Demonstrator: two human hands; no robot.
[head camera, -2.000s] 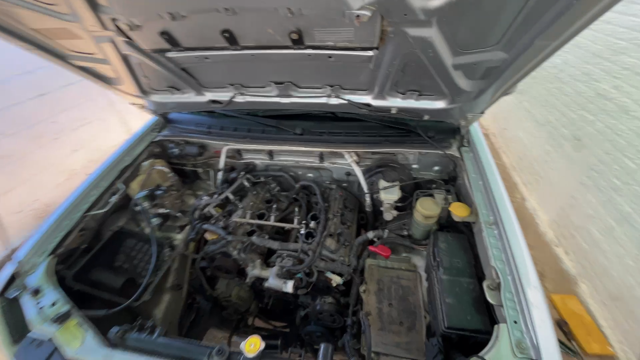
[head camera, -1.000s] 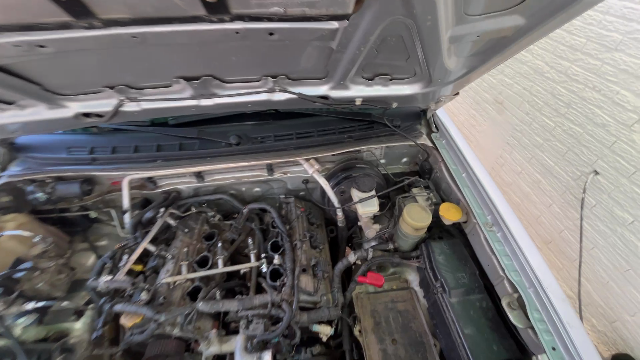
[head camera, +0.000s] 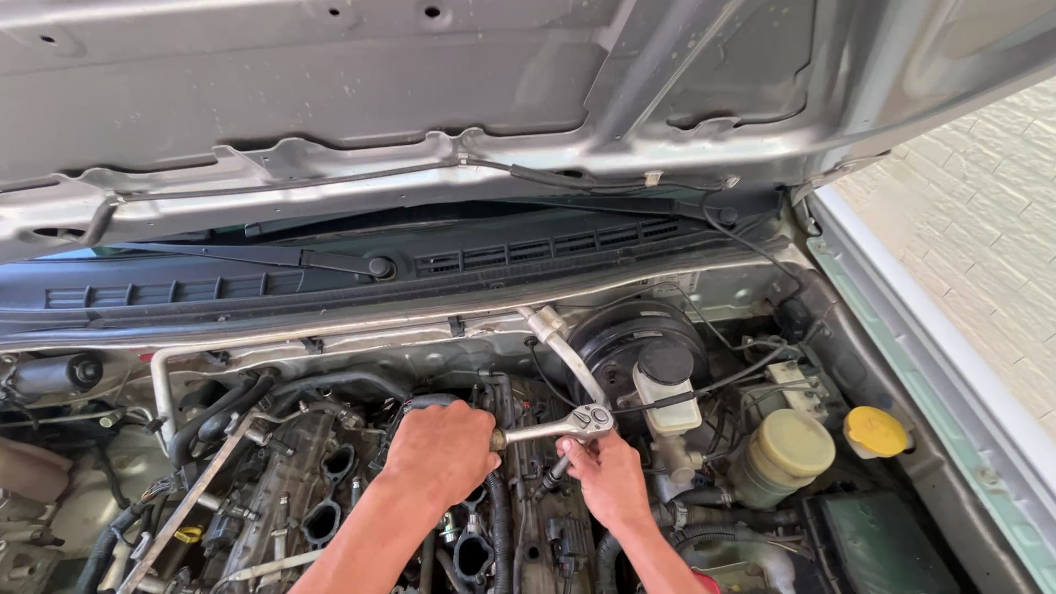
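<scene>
A chrome ratchet wrench (head camera: 561, 424) lies across the right side of the engine (head camera: 289, 503), its head to the right. My left hand (head camera: 441, 452) is closed around its handle. Just under the ratchet head, my right hand (head camera: 606, 478) has its fingers around the upper part of the drive extension (head camera: 556, 473), which slants down toward the right cylinder bank. The extension's lower end sits among dark parts, and I cannot tell what it meets. Open intake ports (head camera: 322, 521) show left of my left forearm.
The raised hood (head camera: 330, 82) hangs over the bay. Behind the engine runs a metal pipe (head camera: 363, 328). Right of my hands are the brake fluid reservoir (head camera: 667, 388), a yellowish reservoir (head camera: 788, 454), a yellow cap (head camera: 876, 431) and a black box (head camera: 883, 540).
Both my hands and the ratchet have come into view over the engine; neither earlier frame shows them. The view has moved closer to the bay.
</scene>
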